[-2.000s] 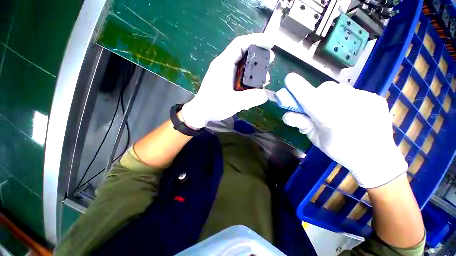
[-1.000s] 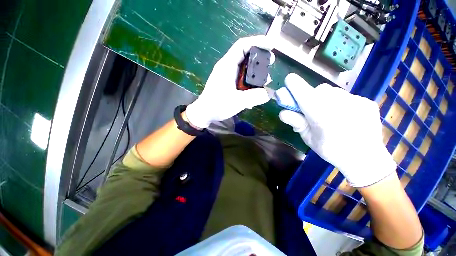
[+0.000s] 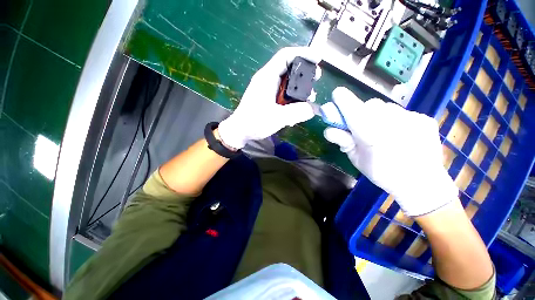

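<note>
My left hand (image 3: 261,108), in a white glove, holds a small block-shaped coil part (image 3: 301,79) with its dark grey face turned up and its orange-copper side to the left. Small holes show in the dark face. My right hand (image 3: 399,149), also in a white glove, grips a pale-blue trimming knife (image 3: 332,115). The knife's thin tip is at the part's lower right corner, beside my left thumb. I cannot tell if it touches the part. Most of the knife's handle is hidden by my right hand.
A silver-white fixture plate (image 3: 384,87) with metal blocks and a teal-green block (image 3: 397,54) stands at the upper right of the green bench mat (image 3: 193,50). A blue divided tray (image 3: 444,96) lies at the right, with black-and-orange parts at its far end. A pale metal rail (image 3: 82,111) runs at left.
My right hand and the knife have shifted slightly left. The part stays in my left hand in nearly the same pose. The fixture and tray sit slightly differently in the view.
</note>
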